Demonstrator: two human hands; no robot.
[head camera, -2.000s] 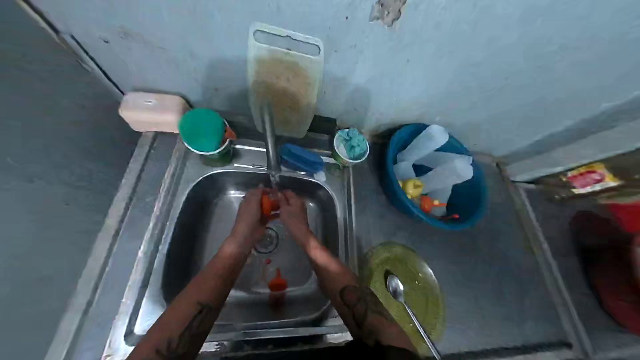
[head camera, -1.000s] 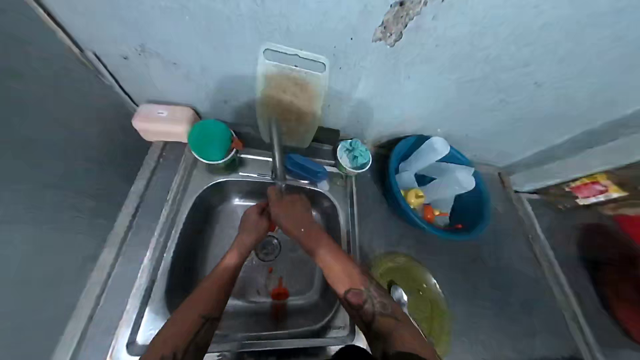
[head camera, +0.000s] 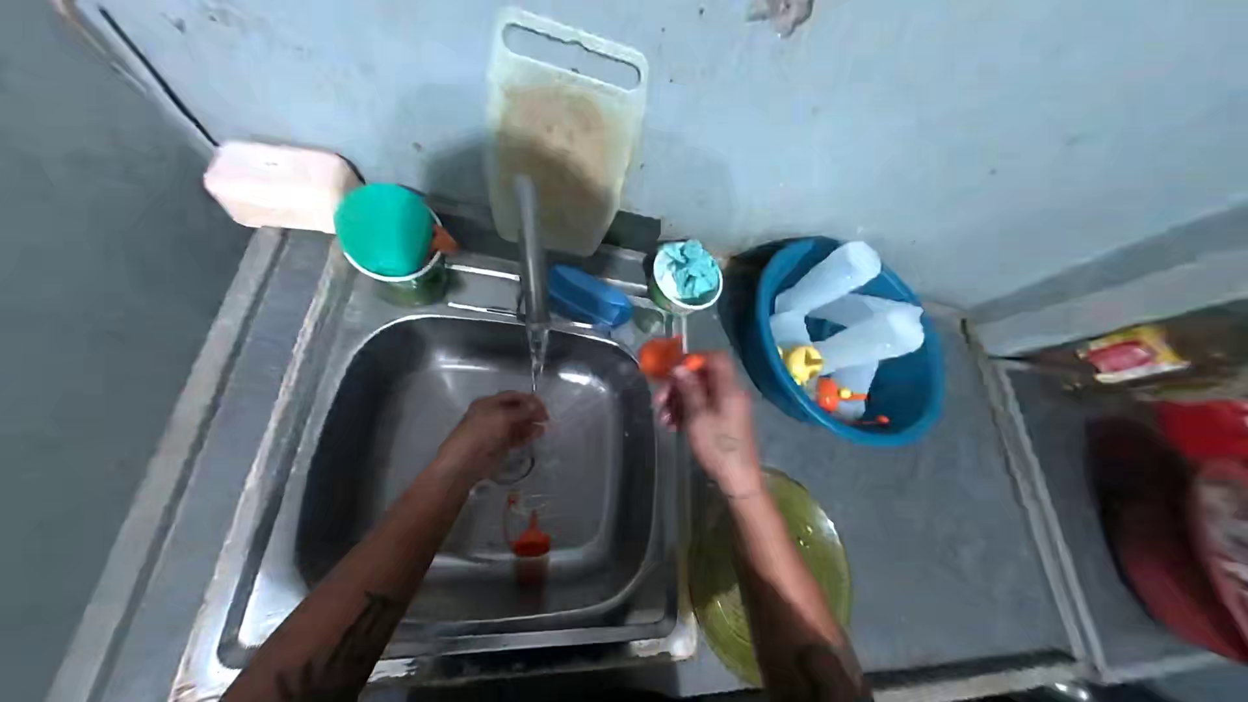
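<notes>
My right hand (head camera: 710, 405) holds an orange plastic bottle cap (head camera: 663, 358) over the right rim of the stainless steel sink (head camera: 595, 468). Under the running faucet (head camera: 532, 258), my left hand (head camera: 502, 424) has its fingers curled in the water; whether it holds anything I cannot tell. Another orange nozzle cap (head camera: 532, 539) lies near the front of the basin. To the right of my right hand stands a blue plastic basin (head camera: 931, 375) with translucent squeeze bottles (head camera: 871, 333), a yellow cap (head camera: 803, 364) and an orange cap (head camera: 829, 395) inside.
Behind the sink are a cutting board (head camera: 561, 127), a blue brush (head camera: 588, 295), a cup with a teal cloth (head camera: 688, 273), a green-topped container (head camera: 386, 231) and a pale pink box (head camera: 281, 185). A yellow-green plate (head camera: 819, 546) lies under my right forearm.
My hands, together under the faucet earlier, are now apart. My right hand has moved right, out past the sink's edge, with the orange cap.
</notes>
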